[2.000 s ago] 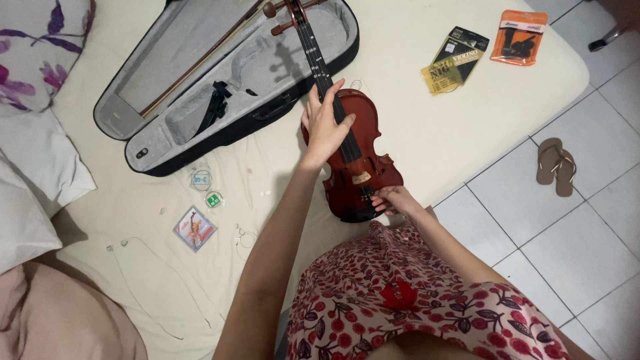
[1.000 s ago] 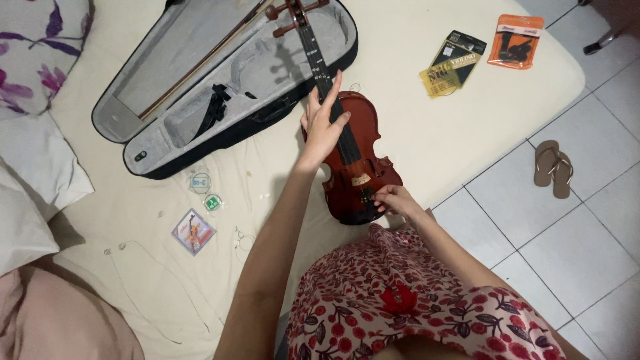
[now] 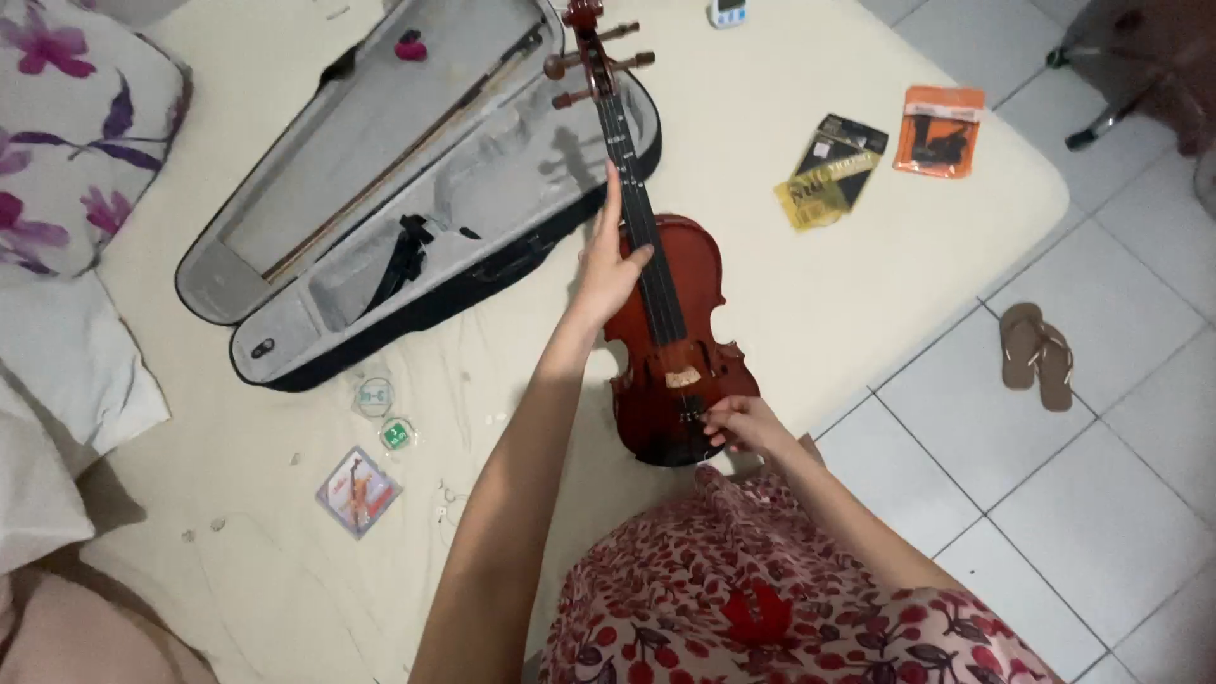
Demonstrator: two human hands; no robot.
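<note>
A red-brown violin [image 3: 689, 266] lies face up, its scroll and pegs over the edge of the open case and its lower end near my body. My left hand [image 3: 613, 261] is around the neck where it meets the body, the thumb over the black fingerboard [image 3: 655, 275]. With bent fingers, my right hand [image 3: 746, 425] is at the fine tuners of the black tailpiece [image 3: 692, 429], below the wooden bridge [image 3: 682, 378]. Whether its fingertips pinch a tuner or a string end is too small to tell.
The violin case [image 3: 494, 256] holds a bow [image 3: 408, 157] in its lid. Left of the violin lie coiled string packets [image 3: 397, 434], a square picture packet [image 3: 359, 491] and loose strings. A black-and-yellow packet [image 3: 831, 171] and an orange packet [image 3: 940, 131] lie at right. Flip-flops [image 3: 1035, 356] are on the tiled floor.
My left hand has shifted slightly on the violin neck, its fingers now more along the side of the fingerboard. My right hand stays by the tailpiece.
</note>
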